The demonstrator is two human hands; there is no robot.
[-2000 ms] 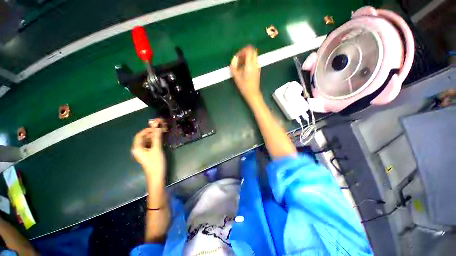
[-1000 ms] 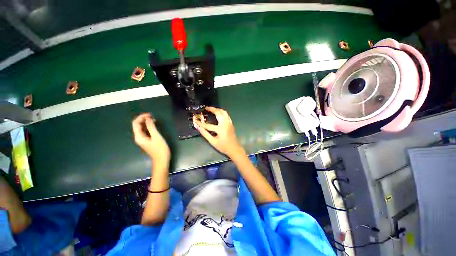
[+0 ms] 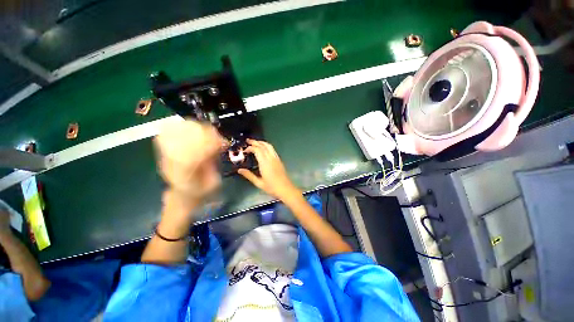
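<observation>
The black toggle clamp fixture [image 3: 208, 94] stands in front of me on its black base plate. My left hand [image 3: 189, 157] is a blurred fist over the near left side of the fixture. The red clamp handle is not visible; it seems to be hidden inside this fist. A small copper-coloured square part [image 3: 236, 155] sits in the nest at the near end of the base. My right hand [image 3: 250, 161] is just right of the nest, with thumb and fingertips apart beside the part.
Several square copper parts [image 3: 329, 52] lie spaced along the green belt [image 3: 277, 56]. A pink and white fan [image 3: 450, 91] and a white power adapter [image 3: 376, 135] stand right. A yellow-green label [image 3: 36, 217] and another person's arm [image 3: 28, 270] are at far left.
My left hand has moved from left of the fixture onto it, and the upright red handle has gone from sight. My right hand has drawn slightly off the part. The view has shifted.
</observation>
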